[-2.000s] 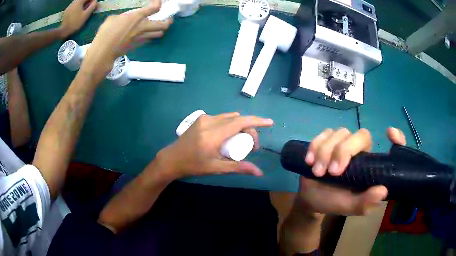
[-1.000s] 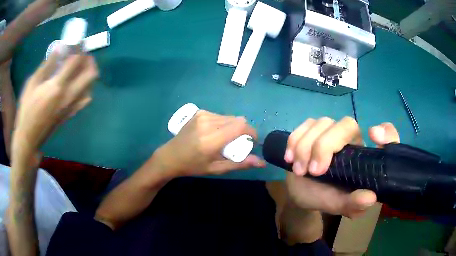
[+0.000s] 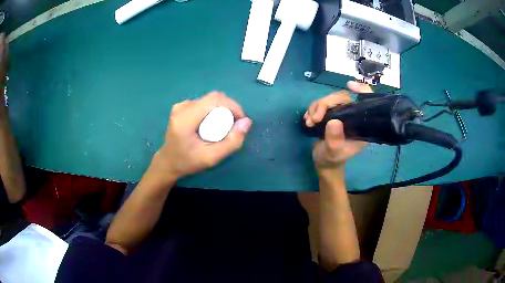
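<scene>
My left hand (image 3: 194, 138) is closed around a white handheld fan, with its oval handle end (image 3: 216, 124) facing up. The rest of that fan is hidden by the hand. My right hand (image 3: 335, 130) holds the black electric screwdriver (image 3: 376, 119) to the right, apart from the fan. The screwdriver's nose is blurred and its bit cannot be made out. Its black cord (image 3: 457, 157) loops from the rear. The screw feeder (image 3: 362, 47) stands behind my right hand, with the silvery screw pick-up block (image 3: 372, 61) on its front.
Two white fans (image 3: 257, 33) (image 3: 282, 47) lie left of the feeder. Part of another white fan (image 3: 135, 10) lies at the far left. A thin dark ribbed rod (image 3: 460, 124) lies at right. Another person's arm (image 3: 8, 143) shows at the left edge. A cardboard box (image 3: 403, 229) is below the bench.
The screwdriver has swung away from the handle end, toward the feeder. My left hand has moved left and up with the fan, handle end turned upward. The other person's arms have withdrawn left.
</scene>
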